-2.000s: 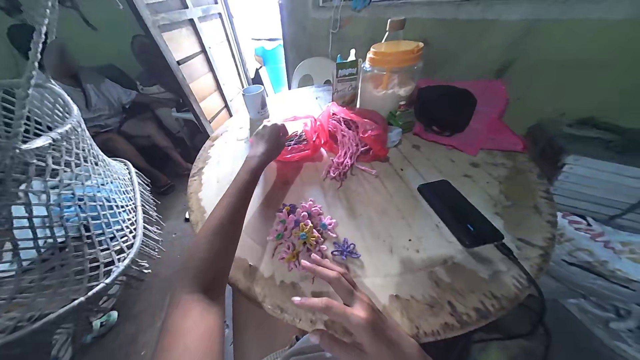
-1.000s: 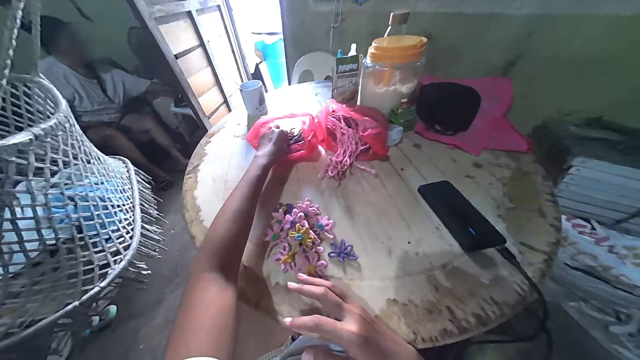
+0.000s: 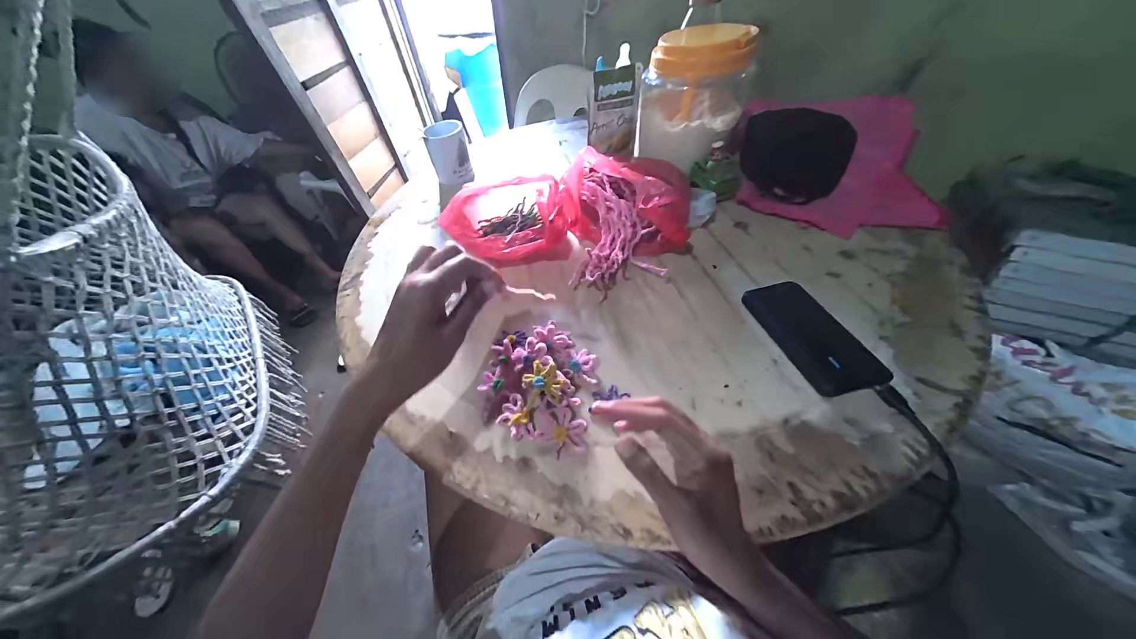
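My left hand (image 3: 439, 306) pinches a short pink fuzzy stem (image 3: 530, 294) between thumb and fingers, over the table's left side. Beyond it lies an open red plastic bag (image 3: 506, 253) with dark stems (image 3: 512, 222) inside. A second red bag (image 3: 670, 209) beside it holds a bundle of long pink stems (image 3: 612, 213) that spill over its edge. A pile of small flowers (image 3: 543, 382), mostly pink with some yellow, sits in front of me. My right hand (image 3: 679, 453) hovers with fingers spread at a purple flower (image 3: 612, 394), partly hidden by its fingertips.
On the round wooden table (image 3: 834, 470) are a black power bank (image 3: 816, 339) with a cable, a mug (image 3: 448, 153), an orange-lidded jar (image 3: 697, 98), a carton (image 3: 614, 111) and a black cap (image 3: 797, 154) on pink cloth (image 3: 887, 160). A hanging woven chair (image 3: 213, 355) and a seated person (image 3: 195, 160) are left.
My left hand has come back from the left red bag toward me, with a pink stem now showing in its fingers. My right hand stays near the purple flower.
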